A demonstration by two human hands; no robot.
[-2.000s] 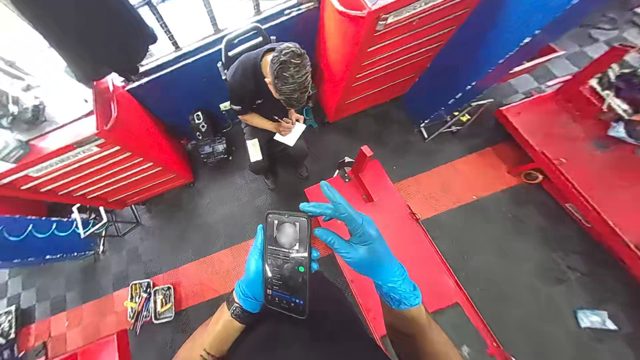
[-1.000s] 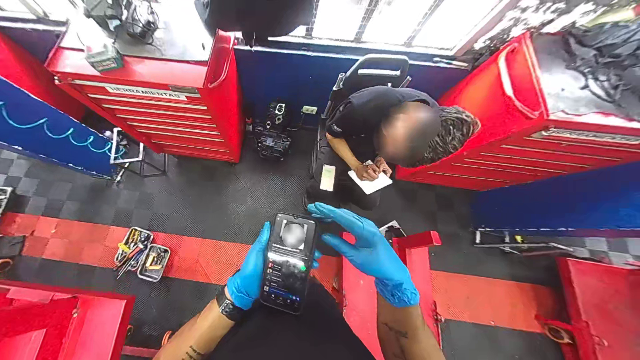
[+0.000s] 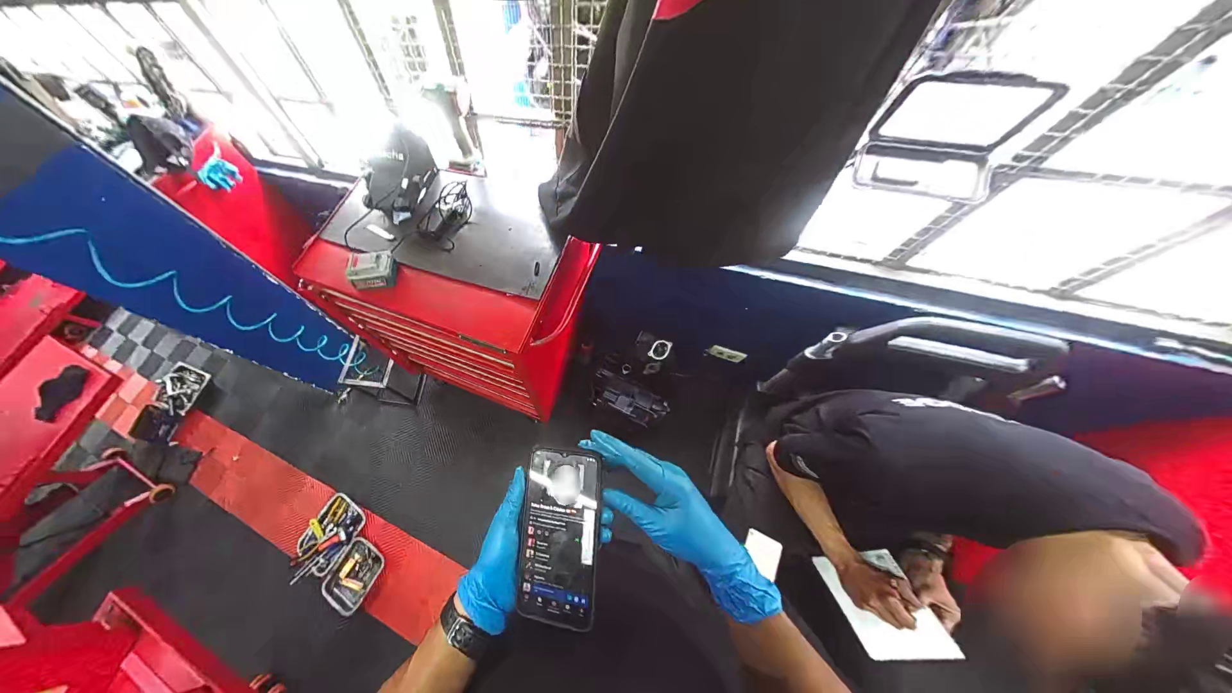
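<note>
A black smartphone (image 3: 560, 539) with a lit screen stands upright in my left hand (image 3: 498, 563), which wears a blue disposable glove, its fingers wrapped behind the phone. My right hand (image 3: 674, 515), gloved the same way, hovers just right of the phone's upper part. Its fingers are apart and it holds nothing. A dark watch (image 3: 464, 630) sits on my left wrist.
At right a seated person (image 3: 962, 481) writes on white paper (image 3: 895, 616). A red tool cabinet (image 3: 443, 318) carries a cabled device. Tool trays (image 3: 351, 577) lie on the floor, red lift tables (image 3: 58, 385) at left. A black cloth (image 3: 722, 125) hangs above.
The view has swung strongly to the left and up. The left hand still holds the phone, and the right hand stays beside it with fingers apart. The seated person keeps leaning over the paper.
</note>
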